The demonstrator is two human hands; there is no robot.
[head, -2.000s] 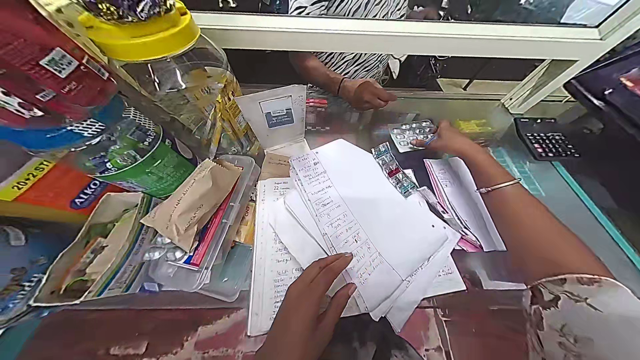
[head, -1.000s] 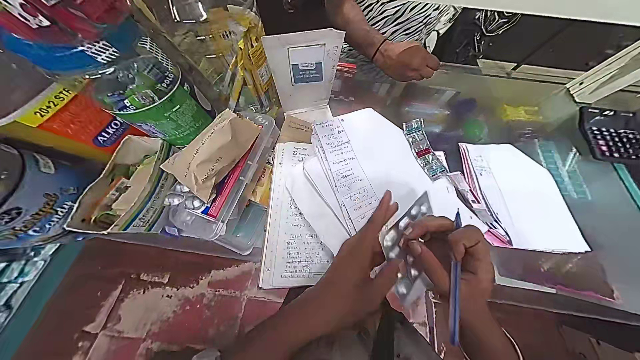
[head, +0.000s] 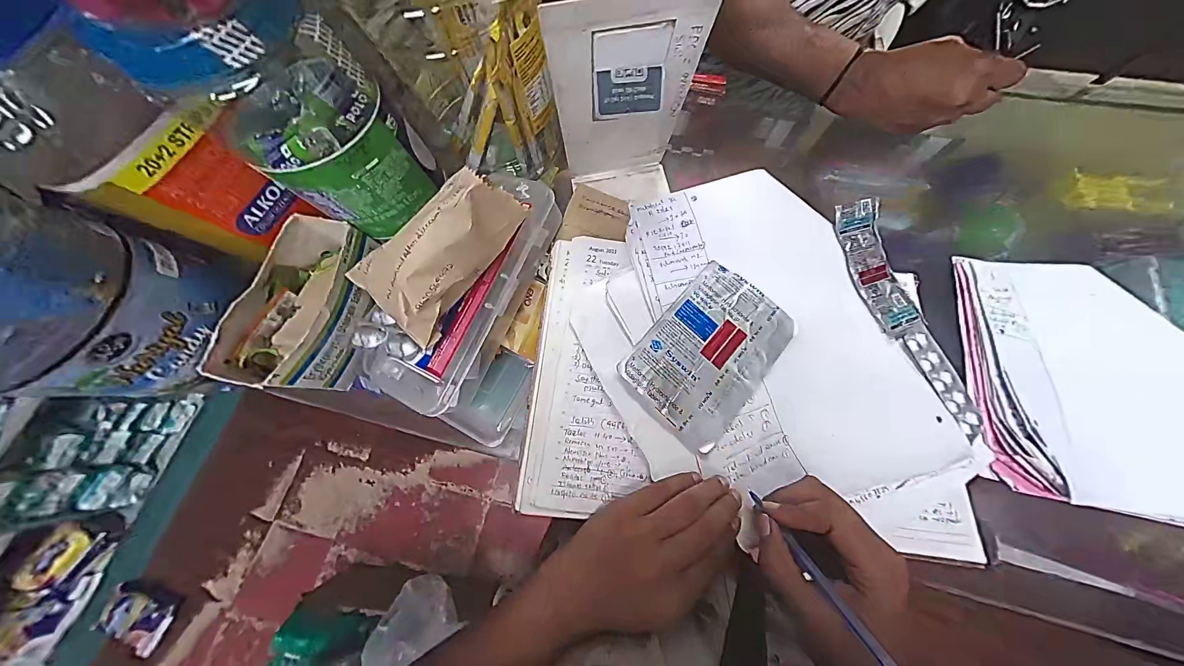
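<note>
Near the bottom centre, my left hand (head: pixel 647 550) rests with bent fingers on the lower end of a handwritten paper slip (head: pixel 754 444). My right hand (head: pixel 832 555) holds a blue pen (head: pixel 828 587), its tip at the slip, and its fingertips touch the slip's edge. Just above the hands, a silver blister pack (head: pixel 708 356) with blue and red print lies on the slip and white papers (head: pixel 842 388). Beneath them is an open handwritten notebook (head: pixel 573 444). A narrow chain of small blister strips (head: pixel 874 264) lies at the papers' right.
Another person's hand (head: pixel 925 83) rests at the counter's far side. On the left stand a green-labelled plastic jar (head: pixel 370 176), an open carton (head: pixel 287 314) and a clear plastic box (head: pixel 444 379) under a brown paper envelope (head: pixel 444 250). A paper stack (head: pixel 1082 370) lies right.
The blister pack, in my hands one second ago, now lies on the papers. Both hands have come down to the slip's lower end. The pen is still in my right hand.
</note>
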